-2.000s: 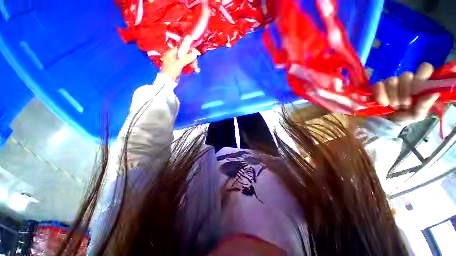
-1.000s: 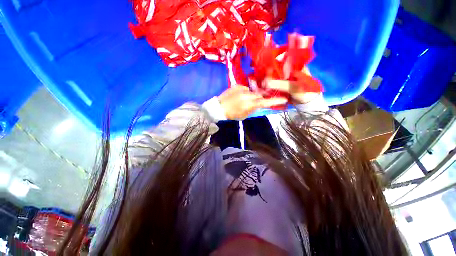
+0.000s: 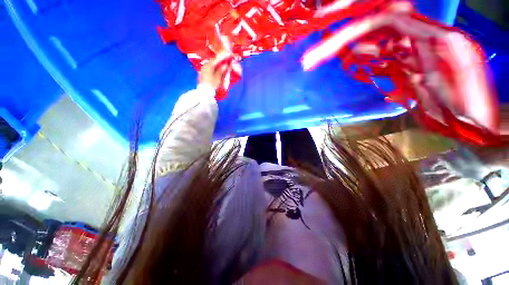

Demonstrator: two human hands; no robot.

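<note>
A tangled pile of red-and-white strips [image 3: 245, 28] lies in a large blue bin [image 3: 162, 83]. My left hand [image 3: 211, 72] is closed on a strip at the pile's near left edge, with a short red-and-white end hanging beside the fingers. A blurred, looped bunch of red-and-white strips [image 3: 446, 72] stretches from the pile across the bin's right rim to the right edge. My right hand does not show; only a blurred pale sleeve is seen below the bunch, and the hand is cut off by the edge or hidden.
Another blue bin [image 3: 483, 42] stands at upper right. A brown cardboard box [image 3: 416, 142] sits behind the near right rim, partly covered by hair. Another blue container [image 3: 14, 125] is at far left. A stacked red load [image 3: 70, 247] stands on the grey floor at lower left.
My hands were together over the near part of the bin. My left hand has moved up and left to the pile; the right-hand bunch has been drawn far right, and my right hand no longer shows.
</note>
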